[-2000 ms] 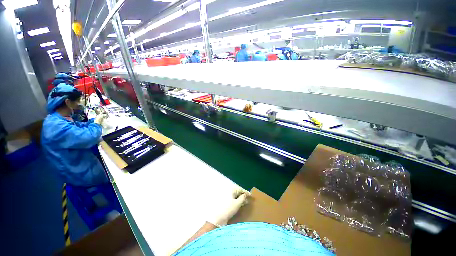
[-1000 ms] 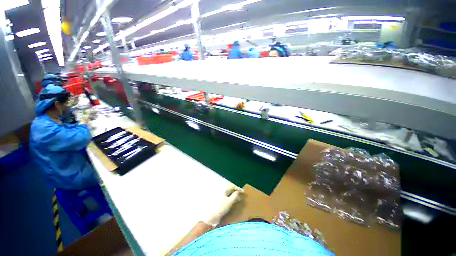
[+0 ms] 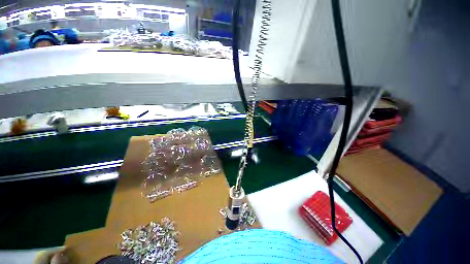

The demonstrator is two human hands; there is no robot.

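My left hand point(image 3: 53, 256), in a pale glove, is at the bottom left edge by the corner of the cardboard sheet point(image 3: 116, 209). It is blurred and cut off, so I cannot tell if it holds anything. My right hand is not in view. A loose pile of small silver metal parts point(image 3: 150, 241) lies on the cardboard, with a dark round object point(image 3: 114, 259) at its lower left. A silver and black electric screwdriver point(image 3: 235, 209) hangs upright beside a smaller pile of silver parts point(image 3: 247, 214). My blue cap or sleeve covers the bottom centre.
Clear plastic blister trays point(image 3: 180, 160) lie on the cardboard's far part. A coiled spring point(image 3: 256, 72) and black cables point(image 3: 346, 103) hang in front. A red ribbed block point(image 3: 325, 216) lies on white sheeting at right. Beyond are blue crates point(image 3: 304, 124), stacked red trays point(image 3: 372, 133) and a long white shelf point(image 3: 67, 64).
The view has swung to the right. The screwdriver, cables and red block have come into view; the neighbouring worker and black tray have left it. My left hand now shows only at the bottom left edge.
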